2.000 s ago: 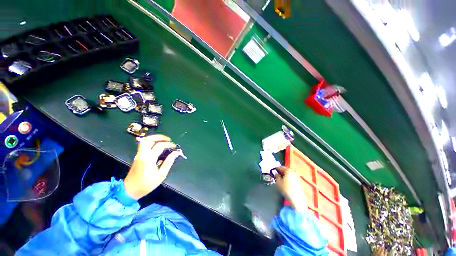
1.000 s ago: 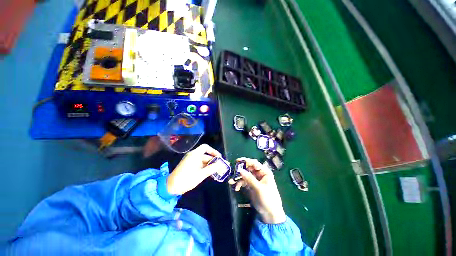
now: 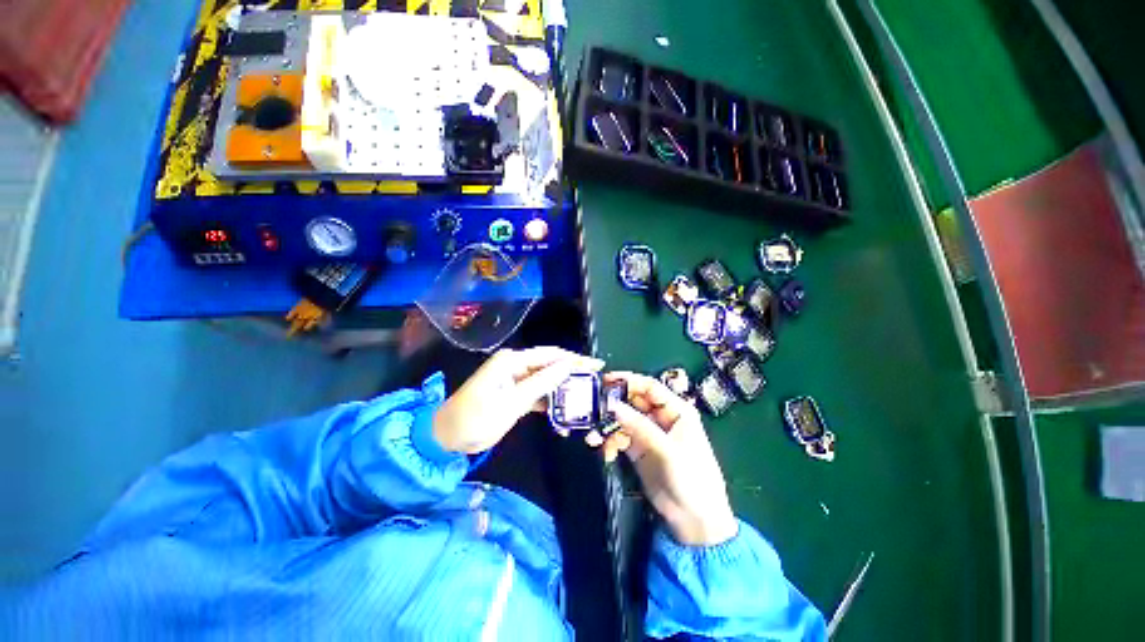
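Note:
My left hand (image 3: 509, 395) holds a watch housing (image 3: 575, 401) with a dark rim and pale centre over the bench edge. My right hand (image 3: 666, 445) holds a small dark part (image 3: 614, 404), too small to name, right beside the housing; the two seem to touch. Both hands are bare, with blue sleeves. A loose pile of watch housings (image 3: 707, 322) lies on the green bench to the right, with single ones around it. The fingers hide parts of both held pieces.
A black compartment tray (image 3: 716, 182) with dark screens lies beyond the pile. The blue press (image 3: 414, 238) stands at the upper left, with an orange jig (image 3: 266, 148) on its plate and a clear guard (image 3: 475, 301) in front. Tweezers (image 3: 854, 587) lie at the lower right.
Two seconds ago my right hand was at the white wipes by the red tray. Now both hands are together. Since one second ago, the housing and small part have come closer, and the view has shifted.

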